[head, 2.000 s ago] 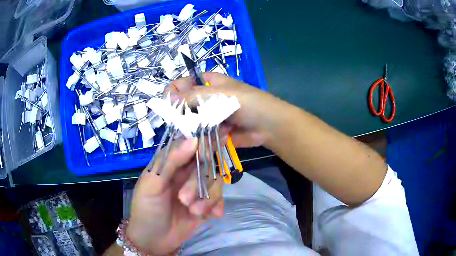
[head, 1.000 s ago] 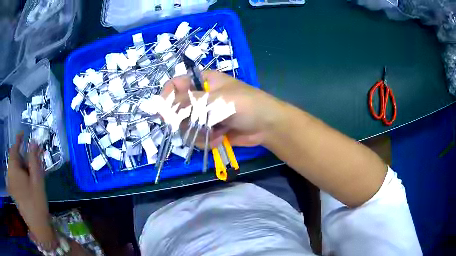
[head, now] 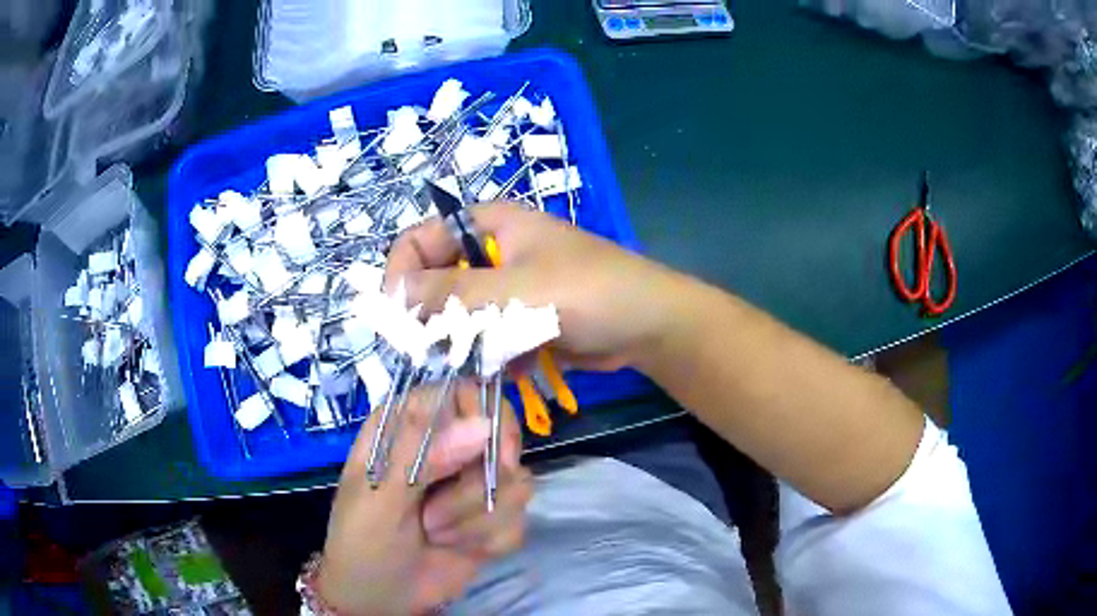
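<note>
My right hand (head: 541,277) is closed around dark-jawed pliers with orange-yellow handles (head: 537,407) and a fanned bunch of tagged metal pins (head: 451,337). The white tags are up against the hand and the thin rods hang down. My left hand (head: 415,523) is just below, fingers curled behind and beside the rods; whether it grips any rod cannot be told. The blue tray (head: 193,361), heaped with tagged pins, lies behind and left of my hands.
Clear boxes (head: 142,361) stand left of the tray, one with loose tagged pins. A clear box of white pieces (head: 361,48) and a scale (head: 662,19) are behind. Red scissors (head: 923,259) lie right, clear bags (head: 998,42) far right. Green-labelled packs (head: 169,572) are lower left.
My left hand was at the bunch, moved over by the left clear box, and is now back under the bunch. My right hand keeps the pliers and the pins. The view has shifted, showing more behind the tray.
</note>
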